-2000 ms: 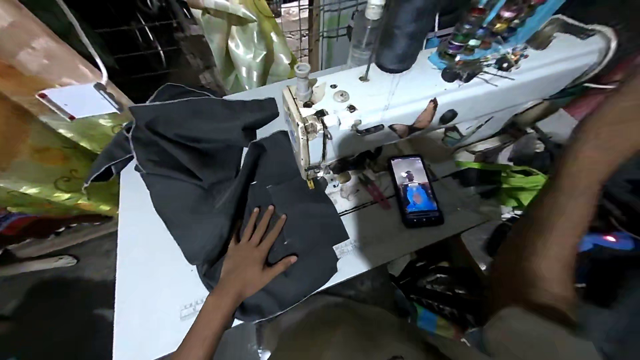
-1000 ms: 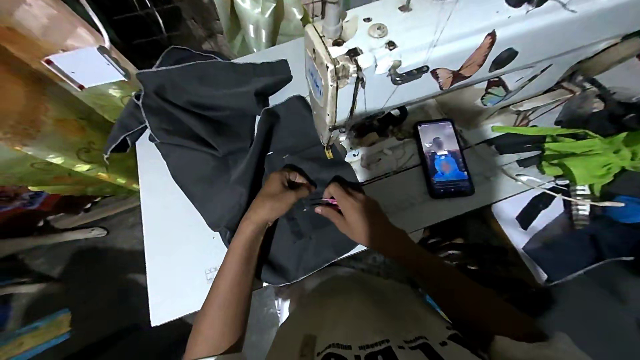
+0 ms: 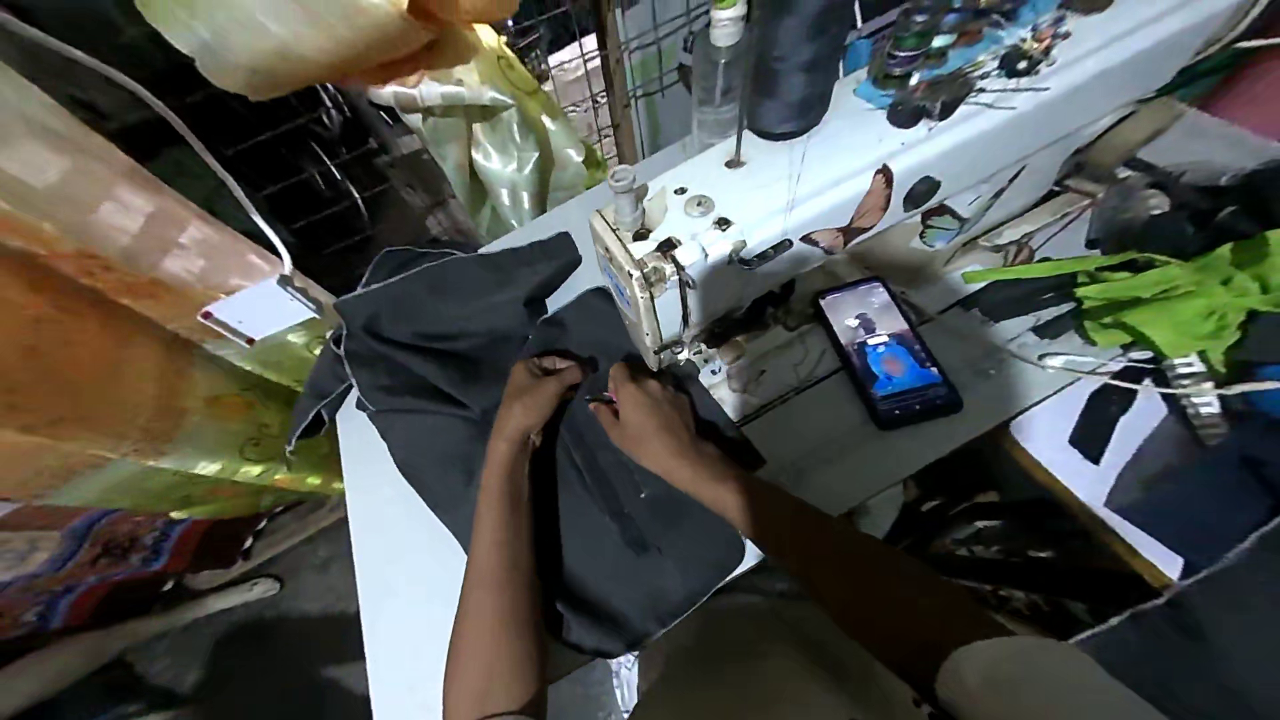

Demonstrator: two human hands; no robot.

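Note:
Dark grey fabric (image 3: 640, 570) with pale overlocked edges lies across the white sewing table, left of and below the head of a white sewing machine (image 3: 640, 280). My left hand (image 3: 540, 395) pinches a bit of this fabric between thumb and fingers. Close on its right, my right hand (image 3: 645, 415) is closed around a small tool, mostly hidden by the fingers; a bit of pink shows at the fingertips, against the fabric. Both hands are just in front of the machine's needle area. The fabric between them shows a dark strip running downward.
A lit smartphone (image 3: 885, 350) lies on the table right of the machine head. Farther right are green cloth (image 3: 1180, 295) and a metal-banded watch (image 3: 1195, 400). A black thread cone (image 3: 795, 70) stands behind the machine arm. Curtains and a white power adapter (image 3: 260, 308) are at left.
My left hand lay flat on the fabric two seconds ago; now it pinches it. My right hand has come in from the right, and both hands have since moved up the fabric toward the machine.

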